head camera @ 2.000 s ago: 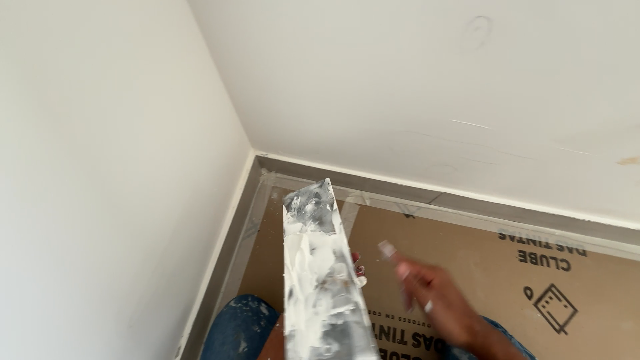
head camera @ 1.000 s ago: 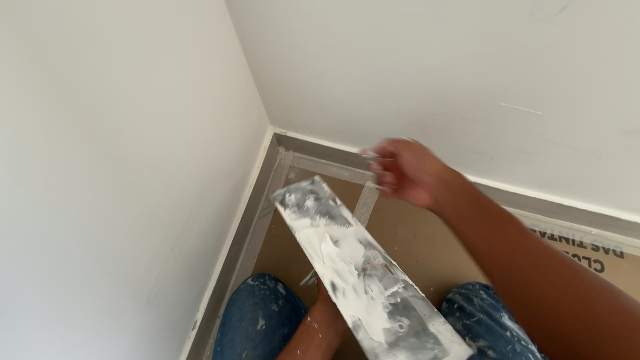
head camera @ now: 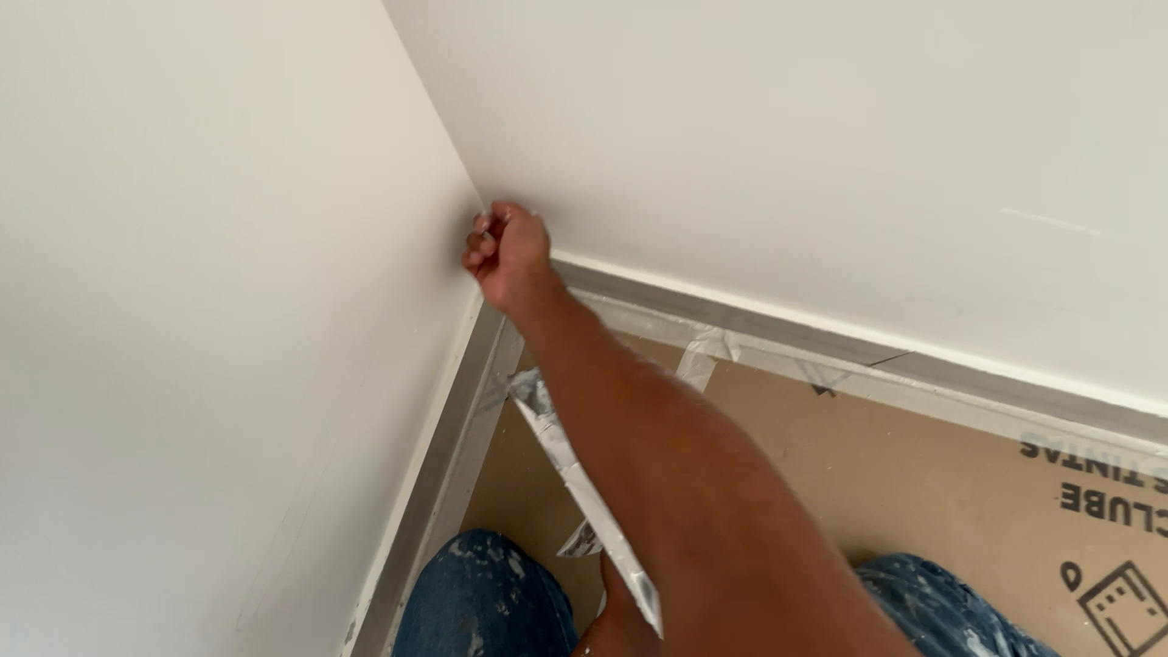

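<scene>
My right hand (head camera: 507,255) is at the corner where the two white walls meet, just above the baseboard, its fingers curled; whether something small is between them cannot be told. Below my right forearm is a long flat metal blade (head camera: 584,493) smeared with white filler, tilted and partly covered by the arm. My left hand (head camera: 620,607) is at the bottom edge, under the blade and mostly hidden, holding it from below. A smaller blade-like piece (head camera: 580,540) with dark and white smears shows beside it.
White walls (head camera: 776,137) rise on both sides, with a pale scratch-like mark on the right one. A grey baseboard (head camera: 730,315) runs along them. Printed brown floor-protection board (head camera: 876,465) is taped down with clear tape. My knees in paint-spotted jeans (head camera: 484,593) are at the bottom.
My right hand has moved from above the baseboard leftward to the wall corner. The filler-covered blade, broad face visible before, now shows narrow and partly behind my right arm.
</scene>
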